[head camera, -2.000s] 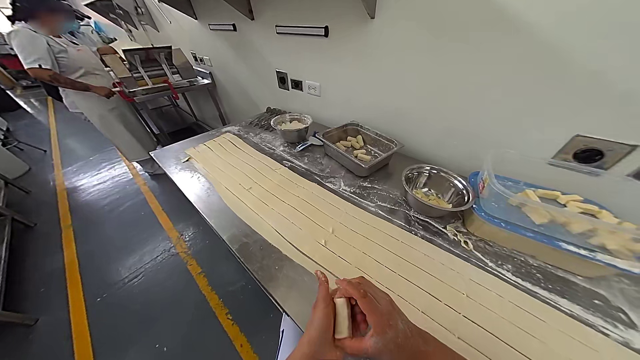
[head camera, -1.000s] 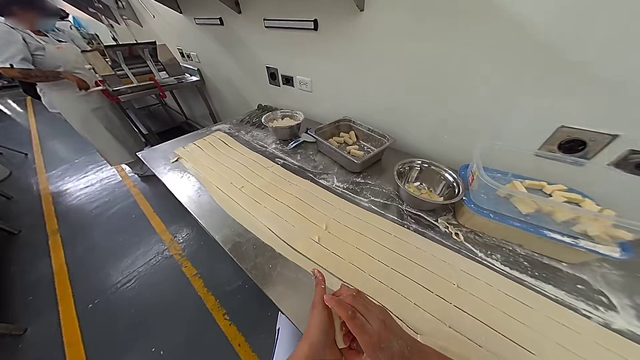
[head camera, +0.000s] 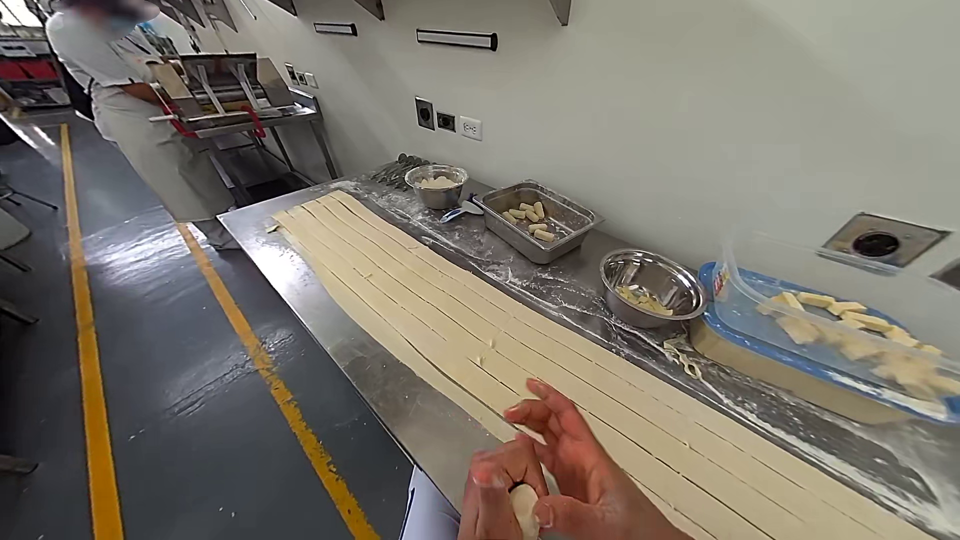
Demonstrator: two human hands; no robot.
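Observation:
My left hand (head camera: 499, 487), at the bottom centre, is curled around a small pale roll of dough (head camera: 524, 508). My right hand (head camera: 574, 461) is just right of it, its thumb at the roll and its other fingers raised and spread. Beneath and beyond both hands, a long dough sheet (head camera: 420, 300) cut into lengthwise strips lies along the steel table. Behind the sheet, a rectangular steel pan (head camera: 536, 244) holds several short pale sticks, and a steel bowl (head camera: 637, 319) holds pale scraps.
A clear plastic tub (head camera: 735, 281) with pale pieces stands on a blue-lidded container (head camera: 795, 382) at the right. A smaller bowl (head camera: 437, 196) and a white-and-blue brush or scraper (head camera: 461, 211) lie farther back. A co-worker (head camera: 142, 127) stands by a dough-rolling machine (head camera: 225, 97) at the far left.
The fingers of my right hand have lifted and spread off the roll; before, both hands were closed together around it. The co-worker's arm has moved nearer the machine.

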